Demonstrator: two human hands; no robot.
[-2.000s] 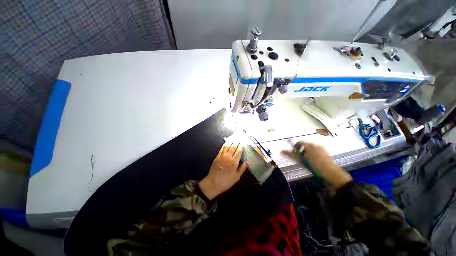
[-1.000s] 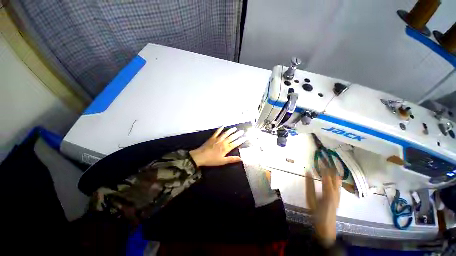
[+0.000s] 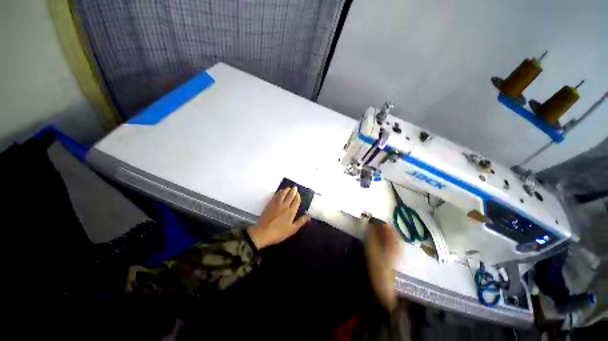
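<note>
The black garment panel (image 3: 320,256) hangs over the table's front edge, its upper end lying on the white table. My left hand (image 3: 279,218) rests flat on its upper left corner, fingers spread a little. My right hand (image 3: 381,252) is blurred, at the cloth's right edge near the table front; whether it grips the cloth cannot be told. The white sewing machine (image 3: 427,176) stands behind, its needle area away from the cloth. Green-handled scissors (image 3: 411,224) lie under the machine arm, beside curved white strips (image 3: 437,233).
Blue-handled snips (image 3: 487,285) lie at the table's right end. Black and grey cut pieces (image 3: 100,193) lie over blue at the left. Brown thread cones (image 3: 521,78) stand on a blue-based stand at the upper right. A ruler strip (image 3: 193,198) runs along the table's front edge.
The panel has come away from the needle area toward the table's front edge, with my left hand on it. My right hand has moved from beside the green scissors to the cloth's right edge.
</note>
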